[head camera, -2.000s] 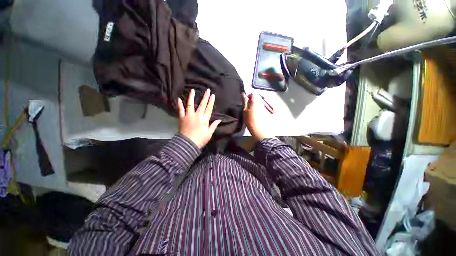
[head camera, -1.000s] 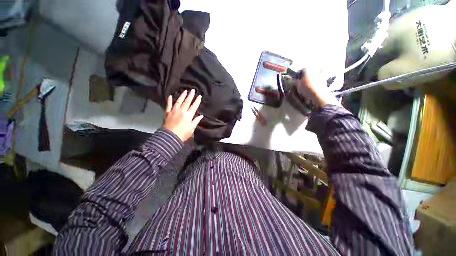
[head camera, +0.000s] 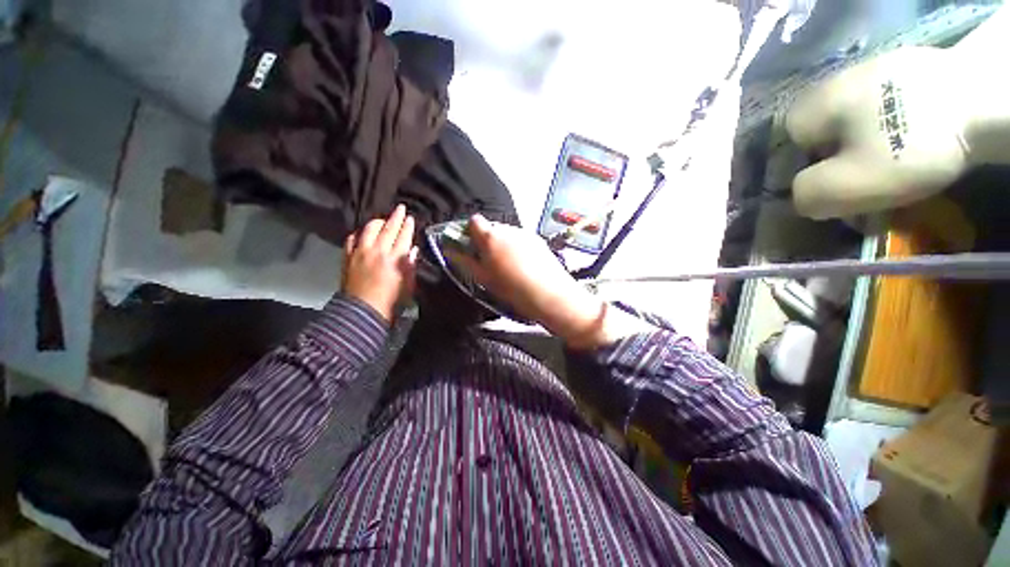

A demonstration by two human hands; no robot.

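A dark brown to black garment [head camera: 316, 133] with a small white label lies in a heap on the white-covered table, left of centre. My left hand [head camera: 380, 261] lies flat on its near part, fingers a little apart, holding nothing. My right hand [head camera: 515, 271] is closed round the handle of the steam iron [head camera: 452, 246], which is on the garment just right of my left hand. The hand hides much of the iron. The iron rest [head camera: 585, 191], a grey-blue tray with two red bars, lies empty behind my right hand.
The iron's dark cord [head camera: 628, 225] runs up and right past the rest. A pale rod [head camera: 797, 269] crosses the right side. A cream padded form [head camera: 875, 133] with black characters stands upper right. A cardboard box [head camera: 936, 471] is lower right. A dark strip-like tool [head camera: 48, 282] lies far left.
My right hand first left the garment and took hold of the iron at its rest, then brought it left onto the garment. My left hand shifted slightly left and stayed on the cloth.
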